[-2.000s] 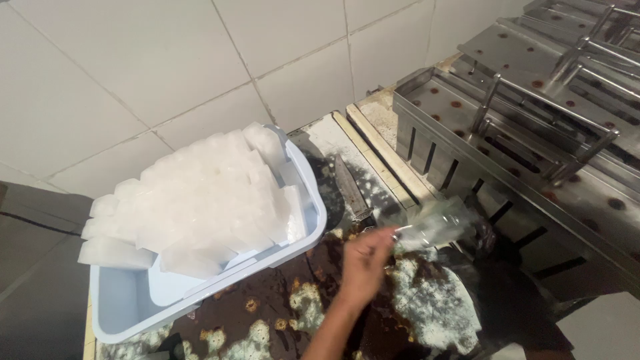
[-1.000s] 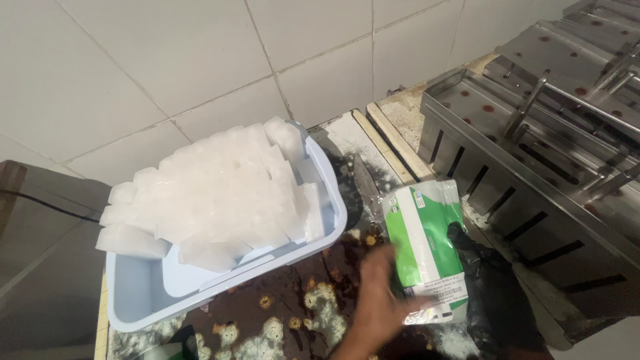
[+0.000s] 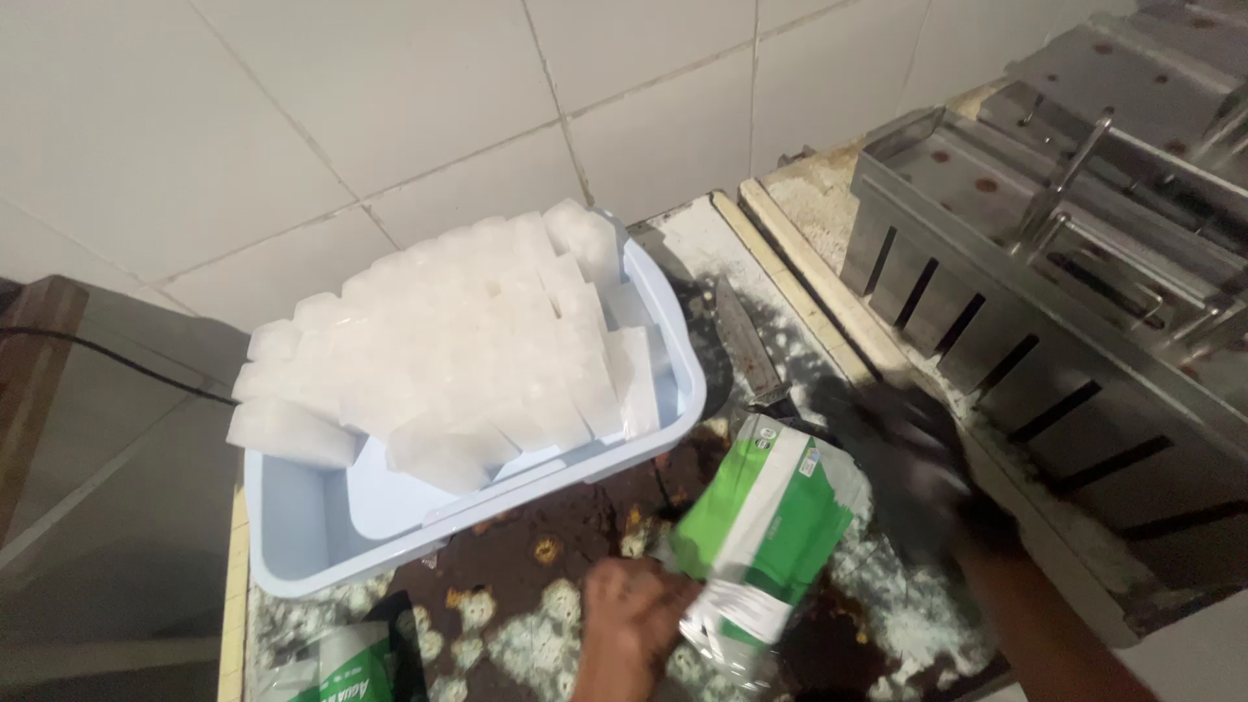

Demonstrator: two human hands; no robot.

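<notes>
My left hand (image 3: 634,619), bare, pinches the lower left edge of a green and white plastic packet (image 3: 770,536). My right hand (image 3: 902,458), in a black glove and blurred, is at the packet's upper right; whether its fingers touch the packet is unclear. A knife (image 3: 749,341) with a worn blade lies just above the packet, its handle partly hidden. To the left stands a light blue plastic tub (image 3: 682,361) heaped with white, ice-like blocks (image 3: 458,341). Another green and white packet (image 3: 346,668) lies at the bottom left beside a dark object.
Slotted metal moulds (image 3: 975,322) with handles stand on the right. A pale raised edge (image 3: 809,283) runs between them and the stained worktop (image 3: 546,565). A tiled wall (image 3: 468,97) rises behind the tub. A black cable (image 3: 117,356) hangs at the left.
Two seconds ago a clear plastic packet was by my hands; the green and white one shows from one second ago. My left hand now grips its edge, and my gloved hand has moved up beside it.
</notes>
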